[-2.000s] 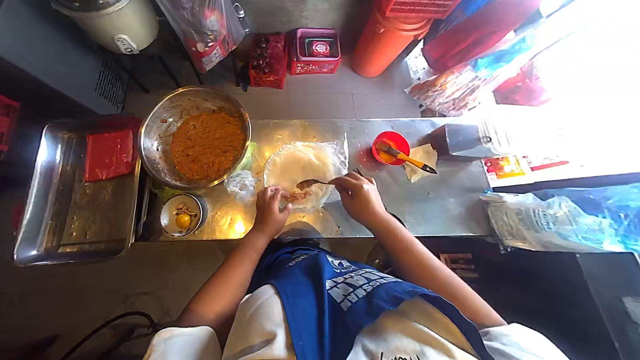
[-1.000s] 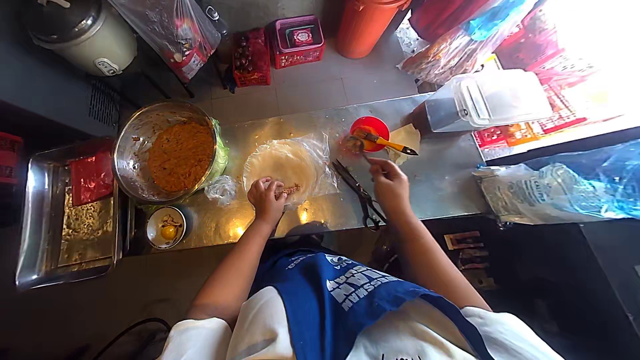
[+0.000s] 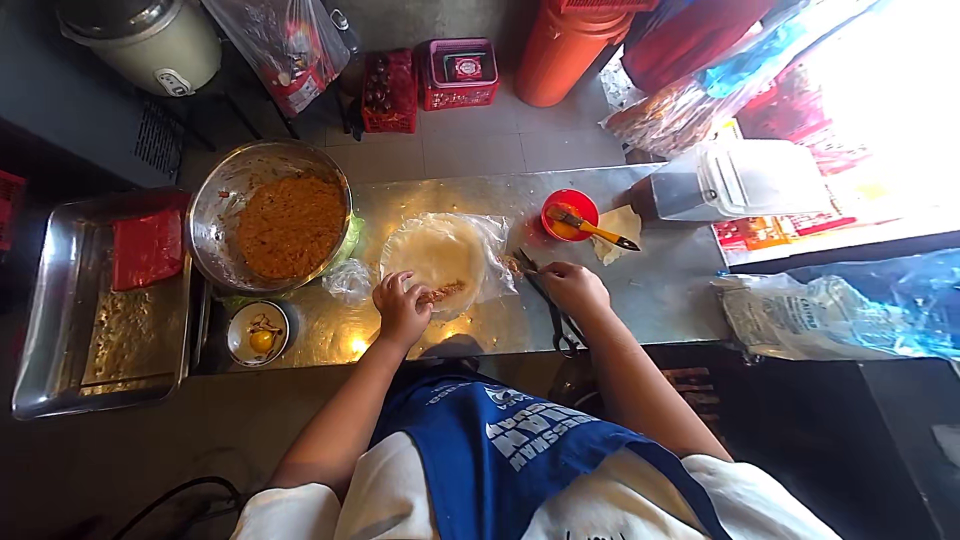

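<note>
Round thin wrapper sheets (image 3: 435, 259) lie on clear plastic on the steel table. A short strip of reddish-brown filling (image 3: 446, 291) runs across their near part. My left hand (image 3: 403, 306) rests at the left end of this strip, fingers curled on it. My right hand (image 3: 575, 290), right of the wrappers, grips a utensil whose filling-smeared end (image 3: 511, 264) points left; in the earliest frame it looks like a fork. Black scissors (image 3: 557, 319) lie beside and partly under that hand. Beyond stands a red bowl (image 3: 555, 196) of orange liquid with a yellow-handled brush (image 3: 607, 235) across it.
A large steel bowl of orange-brown filling (image 3: 289, 229) stands left, beside a steel tray (image 3: 45, 322) with a red packet (image 3: 148, 249). A small bowl with egg (image 3: 257, 334) sits near the front edge. A lidded plastic container (image 3: 679, 191) and plastic bags (image 3: 817, 315) are at right.
My right hand has moved right with the utensil, off the wrappers where it was two seconds ago. My left hand stays at the filling. The scissors have come into sight.
</note>
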